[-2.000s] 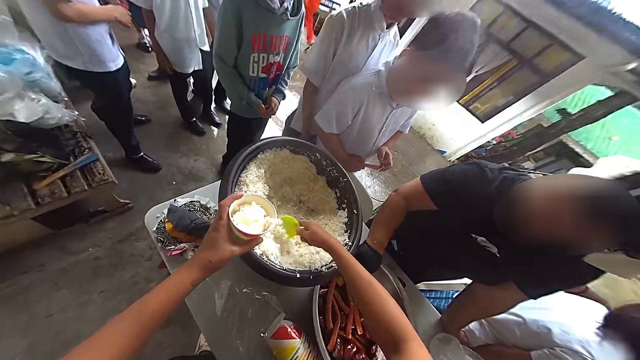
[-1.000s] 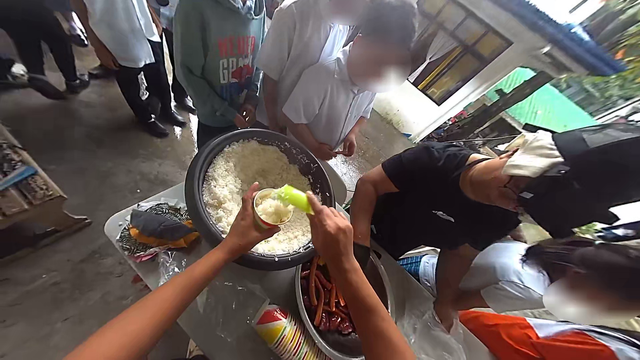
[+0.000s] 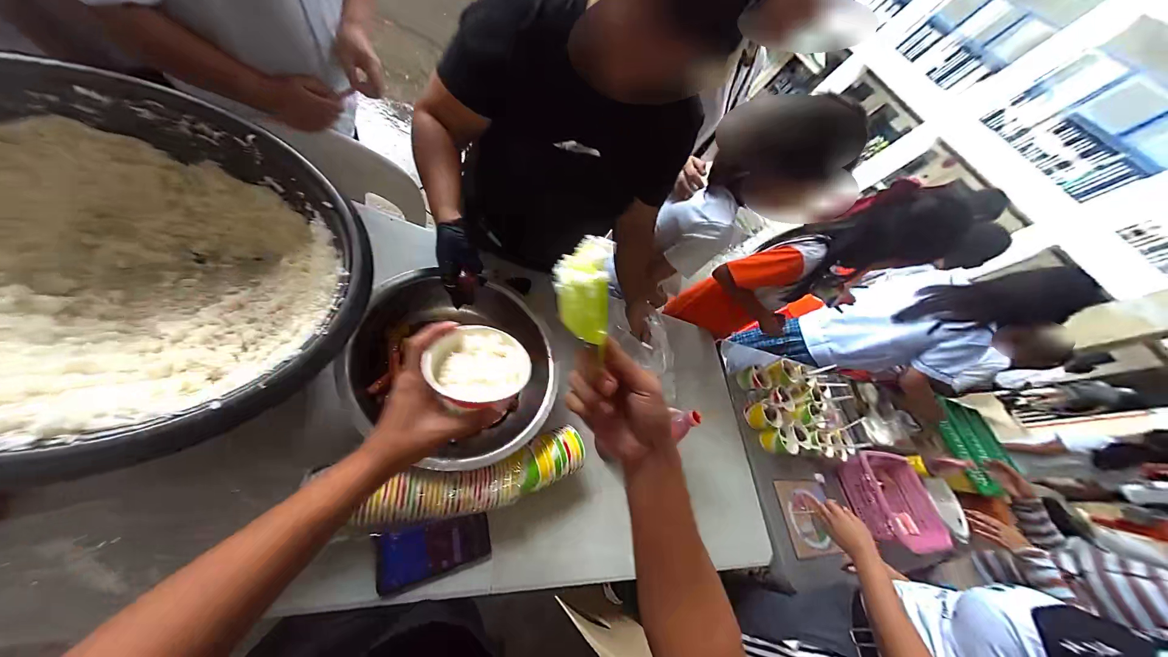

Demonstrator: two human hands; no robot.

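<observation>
My left hand (image 3: 415,397) grips a paper cup (image 3: 476,365) filled with white rice, above a steel bowl (image 3: 538,401). Sausages (image 3: 381,381) show in part inside that bowl, mostly hidden by my hand and the cup. Held up to the right of the cup, a lime-green rice paddle (image 3: 582,306) with rice stuck to its end is in my right hand (image 3: 620,401). A large dark pot (image 3: 351,274) of cooked rice (image 3: 137,283) stands at the left. A co-worker's black-gloved hand (image 3: 456,255) is at the bowl's far rim, holding something dark red.
A sleeve of stacked paper cups (image 3: 465,488) and a phone (image 3: 433,552) lie on the white table (image 3: 557,538). A red-capped bottle (image 3: 684,422) is beyond my right hand. Filled cups (image 3: 789,406) and a pink basket (image 3: 892,502) stand on another table at right, with people around.
The view has swung far to the right. The cup, over the rice pot before, is now above the sausage bowl. The paddle, at the cup one second ago, is now apart from it and raised.
</observation>
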